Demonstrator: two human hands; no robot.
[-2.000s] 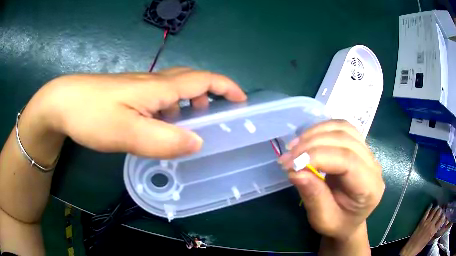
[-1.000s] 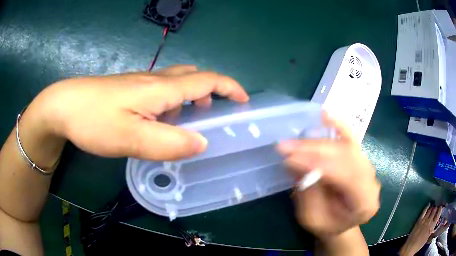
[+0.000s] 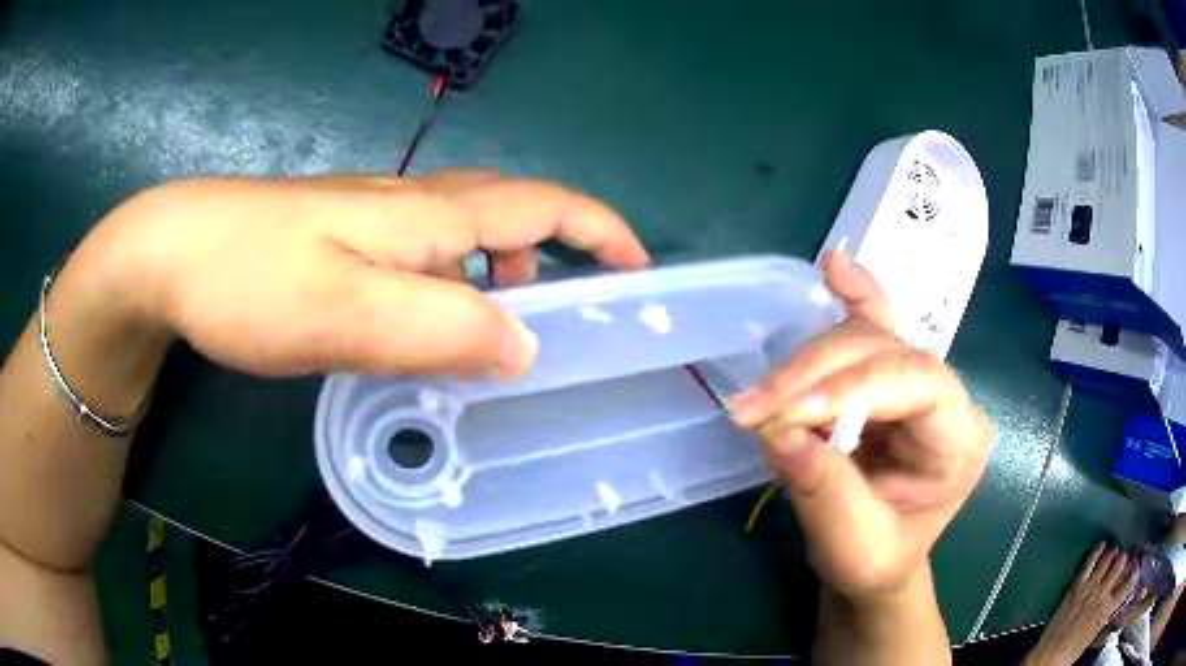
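Note:
My left hand (image 3: 351, 286) grips the upper wall of a frosted clear oval housing (image 3: 572, 442), thumb on the near side and fingers behind. The round well with a dark hole is at its left end. My right hand (image 3: 871, 442) is at the right end, thumb and index finger pinching a thin dark red wire (image 3: 704, 384) that runs inside the housing. A small white connector (image 3: 848, 427) shows between the right fingers. A yellow wire (image 3: 760, 505) sticks out below the housing. A white cover (image 3: 910, 241) lies behind the right hand.
A black fan (image 3: 451, 33) with a red and black lead lies on the green mat (image 3: 676, 130) at the top. White and blue boxes (image 3: 1080, 182) stand at the right. Another person's hands (image 3: 1099, 599) are at the lower right. Black cables (image 3: 280, 572) lie at the lower left edge.
The right hand, blurred a second ago, now pinches the wire nearer its base. The connector has shifted right among the fingers. The left hand keeps its grip, and the housing has barely moved.

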